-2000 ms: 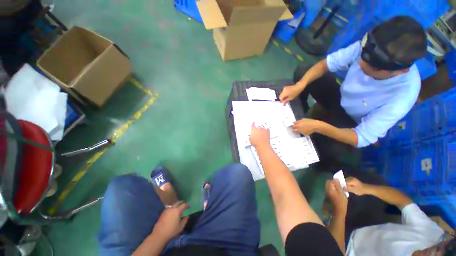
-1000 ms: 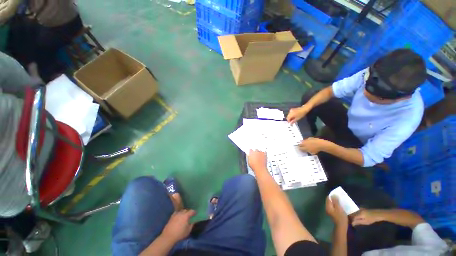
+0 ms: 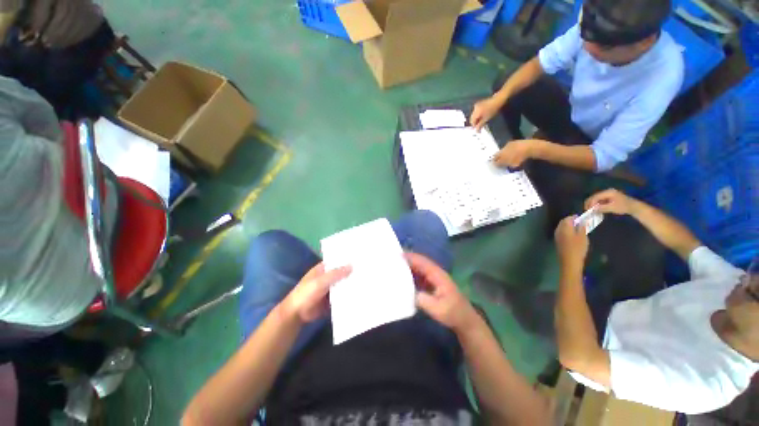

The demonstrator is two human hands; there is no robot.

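Observation:
A white unfolded sheet [image 3: 370, 279] is held over my lap, its visible face blank. My left hand [image 3: 315, 291] grips its left edge with the thumb on top. My right hand [image 3: 437, 291] grips its right edge, fingers partly behind it. A stack of unfolded sheets [image 3: 453, 170] with rows of black marks lies on a low dark grid-topped surface [image 3: 407, 185] ahead to the right. A small pile of folded leaflets [image 3: 442, 118] lies at its far corner.
A person in light blue [image 3: 612, 91] works at the stack's right side. A person in white [image 3: 666, 333] holds a small folded leaflet [image 3: 588, 220] at right. Open cartons [image 3: 187, 112] stand on the green floor. A red chair [image 3: 137, 237] with a seated person is at left.
My right hand has come back from the stack to my lap with a sheet. My left hand has risen from my lap and taken the sheet's left edge.

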